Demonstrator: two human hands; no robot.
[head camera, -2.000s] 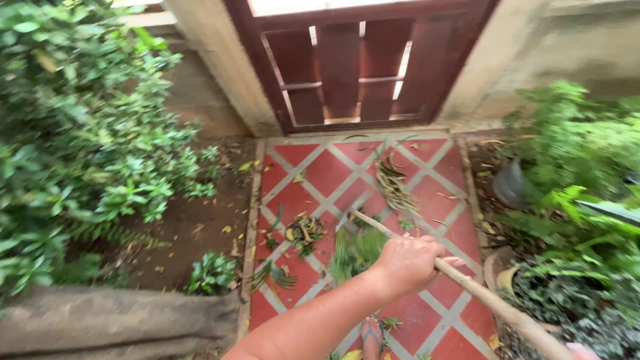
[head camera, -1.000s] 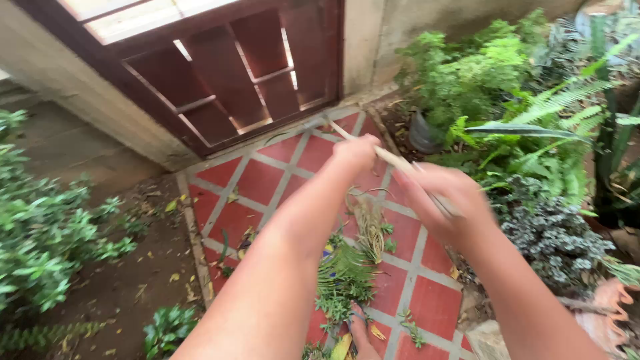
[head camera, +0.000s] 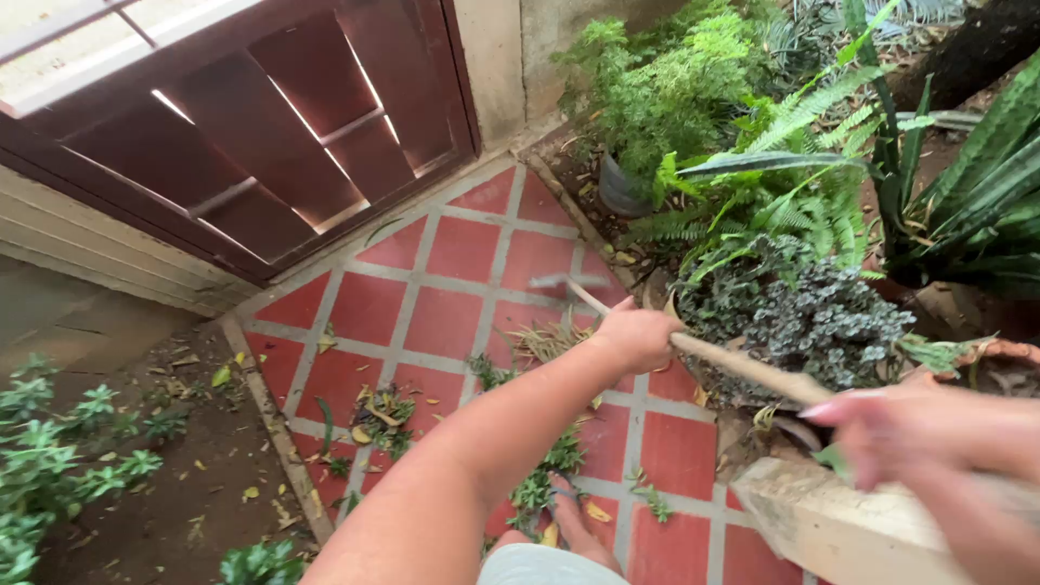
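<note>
A long wooden handle (head camera: 751, 366) runs from the lower right toward the tiles, ending in a blurred rake-like head (head camera: 569, 281). My left hand (head camera: 638, 337) grips the handle partway down. Around its upper end is my right hand (head camera: 865, 435), blurred by motion. Just below the tool's head lies a heap of dry, long leaves (head camera: 548, 337) on the red tiled path (head camera: 455, 252). Green cut sprigs (head camera: 532, 491) lie beside my foot in a flip-flop, partly behind my left forearm. Another small pile of leaves (head camera: 386, 414) rests farther left.
A dark red metal gate (head camera: 268, 122) closes the path's far end. Ferns (head camera: 674, 97), a grey pot (head camera: 624, 187) and a silvery plant (head camera: 829, 317) border the right. A concrete block (head camera: 861, 512) stands at lower right. Soil and shrubs (head camera: 73, 439) lie left.
The tool's head has moved from near the gate back toward the dry leaves. My hands, close together one second ago, are now farther apart on the handle. The view has turned right.
</note>
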